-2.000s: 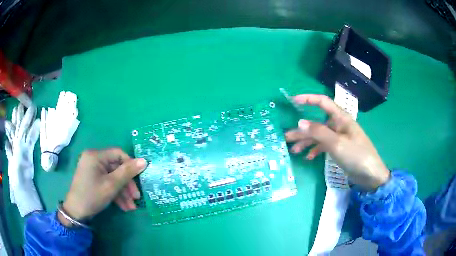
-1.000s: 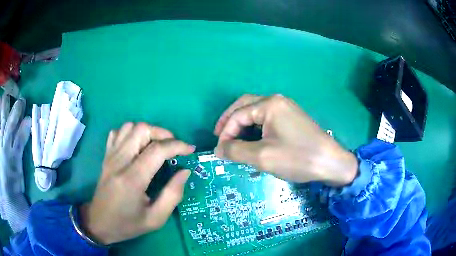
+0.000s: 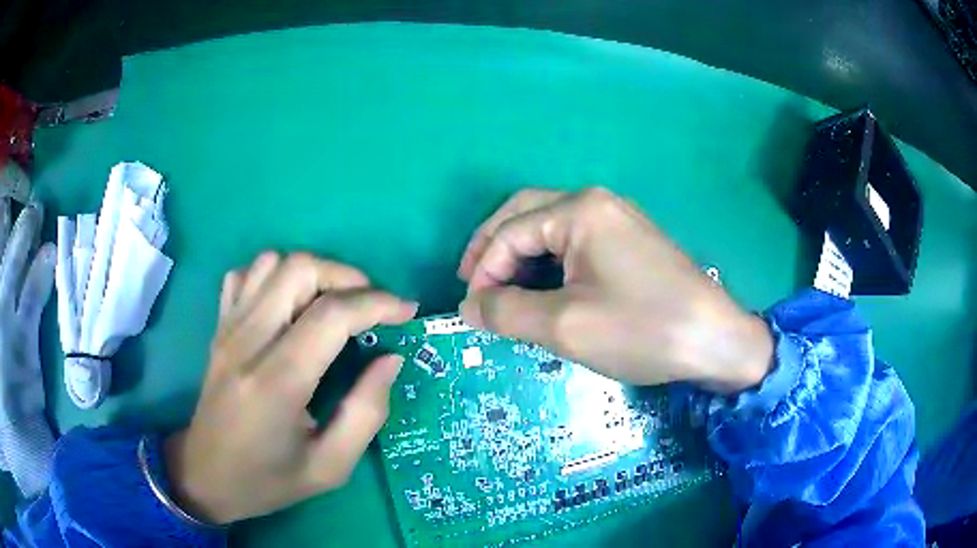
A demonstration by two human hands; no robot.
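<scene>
The green circuit board [image 3: 514, 428] lies on the mat, its side with small chips up, its far edge partly under my right hand. A small white label [image 3: 441, 324] lies at the board's far edge, near the left corner. My right hand [image 3: 611, 289] is bare; its thumb and index finger pinch at the label's right end, and the fingertips hide that end. My left hand [image 3: 295, 385] is bare and empty, its thumb and fingers apart around the board's left far corner, fingertips close to the label's left end.
A black holder box [image 3: 862, 209] stands at the right, with a printed label strip [image 3: 832, 265] running from it under my right sleeve. White gloves [image 3: 113, 268] lie at the left. Part of a red object [image 3: 15, 126] shows at the far left. A dark surface [image 3: 643, 19] lies beyond the green mat [image 3: 354, 139].
The board now sits lower and farther right in view. My right hand has moved from its right side to the far left edge with the label. My left hand has released the board's left edge.
</scene>
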